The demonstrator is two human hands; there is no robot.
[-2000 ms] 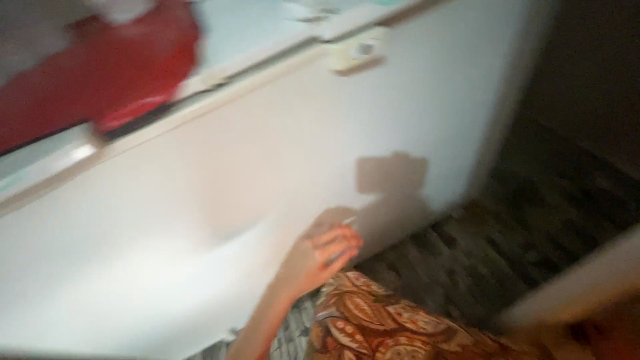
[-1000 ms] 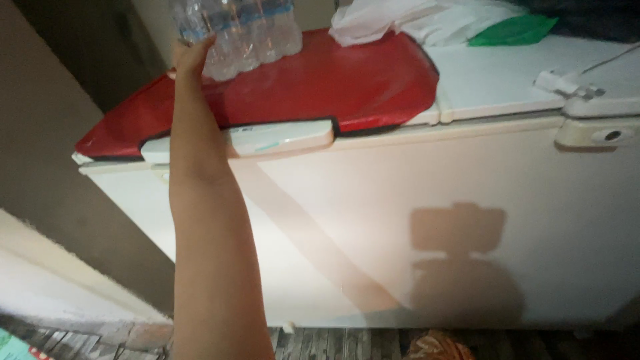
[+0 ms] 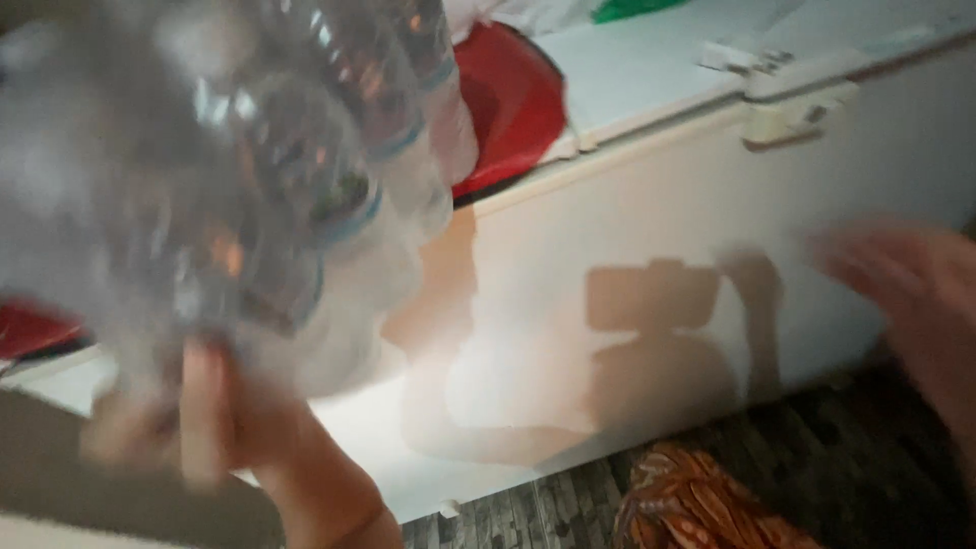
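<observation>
A clear plastic-wrapped pack of bottles, blurred and close to the camera, fills the upper left. My left hand grips its lower edge, with the fingers partly hidden by blur and wrap. The pack is held up in front of a white chest freezer. At the right edge my right hand is raised and badly blurred, with nothing visible in it; its finger posture is unclear. Behind the pack a red cover lies on the freezer lid.
A latch fitting juts from the freezer's front edge. A green plastic item lies on the lid at the top. Below are the patterned floor and orange patterned clothing. Shadows fall across the freezer front.
The bottle pack, on the red cover one second ago with my left hand at it, is now lifted off and close to the camera. My right hand has come into view at the right.
</observation>
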